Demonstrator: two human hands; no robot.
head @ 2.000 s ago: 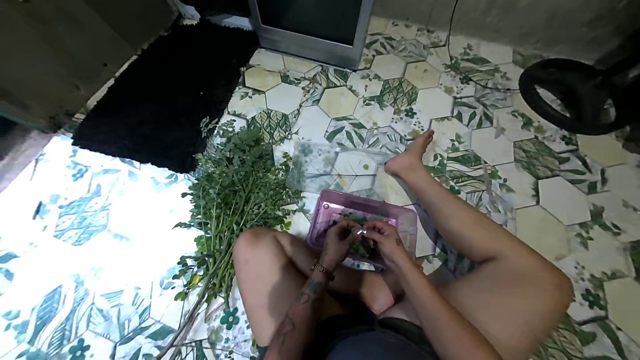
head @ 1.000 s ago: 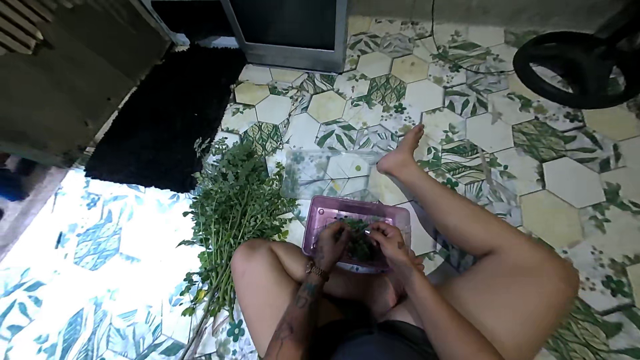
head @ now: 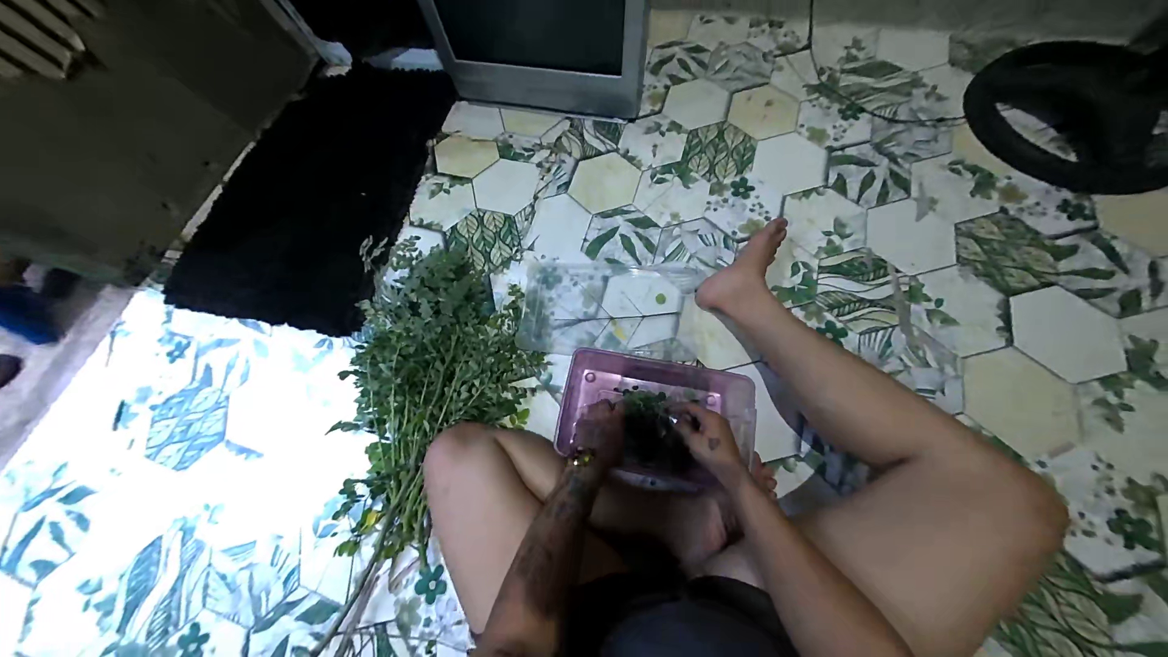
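A pink plastic container (head: 652,360) stands on the floor between my legs, with dark green leaves (head: 650,436) in it. Over its left part is my left hand (head: 599,431), its fingers curled by a leafy green sprig (head: 644,400); whether they grip it is unclear. My right hand (head: 708,436) is over the right part, thumb and fingers close together near the same greens, with something small and pale at the fingertips. A large heap of leafy green stems (head: 433,338) lies on the floor to the left of the container.
Beyond the container a clear plastic lid or tray (head: 598,306) lies on the patterned tiles. A black shaggy mat (head: 310,201) is at the upper left, near a grey-framed box-like appliance (head: 547,87). A black ring-shaped base (head: 999,137) and a thin cable (head: 876,116) are at the upper right.
Both hands have moved apart from where they met over the container two seconds ago. The greens between them show more plainly. The container and the heap of stems have stayed in place.
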